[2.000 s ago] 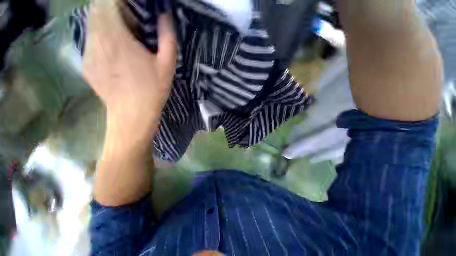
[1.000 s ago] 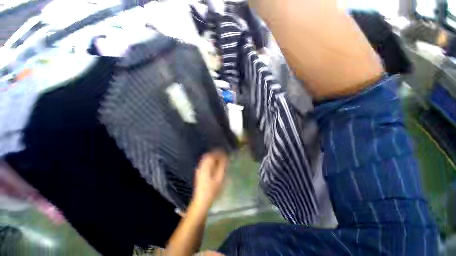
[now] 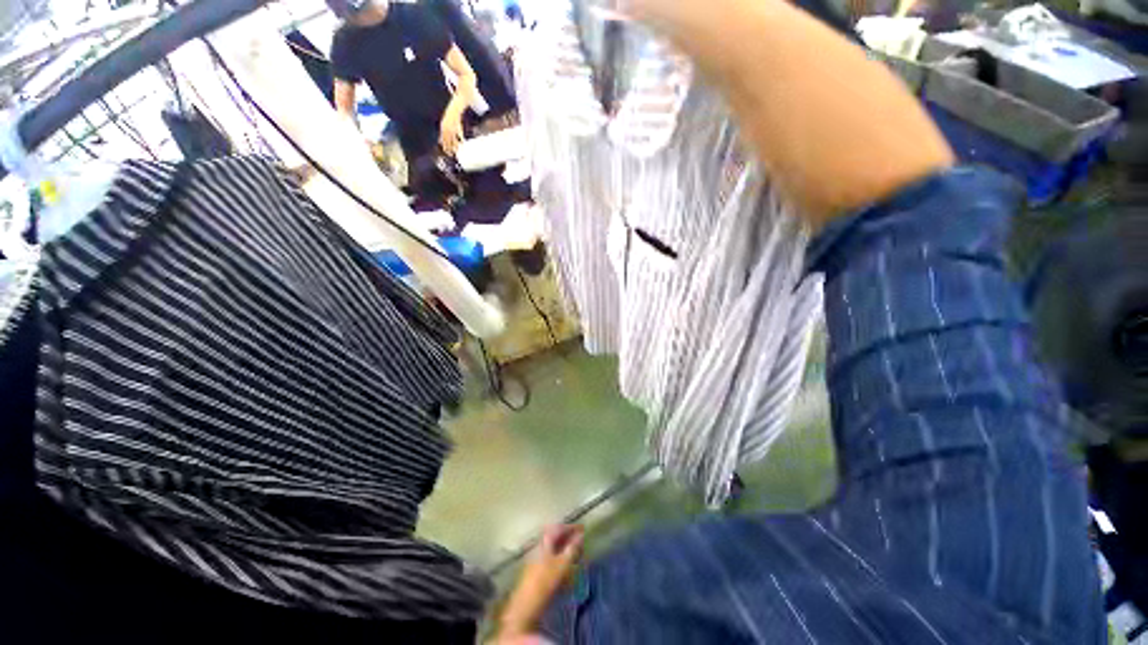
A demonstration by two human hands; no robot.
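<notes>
A light shirt with thin grey stripes [image 3: 705,290] hangs in front of me at centre right, its top cut off by the upper edge. My right forearm [image 3: 818,114] reaches up over it; my right hand is beyond the upper edge, so its grip is hidden. A black garment with white stripes [image 3: 239,353] hangs at the left, over plain black cloth [image 3: 88,567]. My left hand [image 3: 554,551] is small and blurred at bottom centre, right of the black striped garment and apart from it, with fingers curled; whether they are closed cannot be told.
A person in a dark top [image 3: 403,69] works at a table at the upper left. A long white padded board [image 3: 340,164] and a dark rail [image 3: 139,63] slant nearby. Grey trays [image 3: 1020,101] stand at the upper right. A thin bar [image 3: 604,495] crosses low over the green floor.
The light striped shirt now hangs where the dark striped one was. The dark grey garment by my left hand is out of view, and a black striped one shows at left. My left hand is lower.
</notes>
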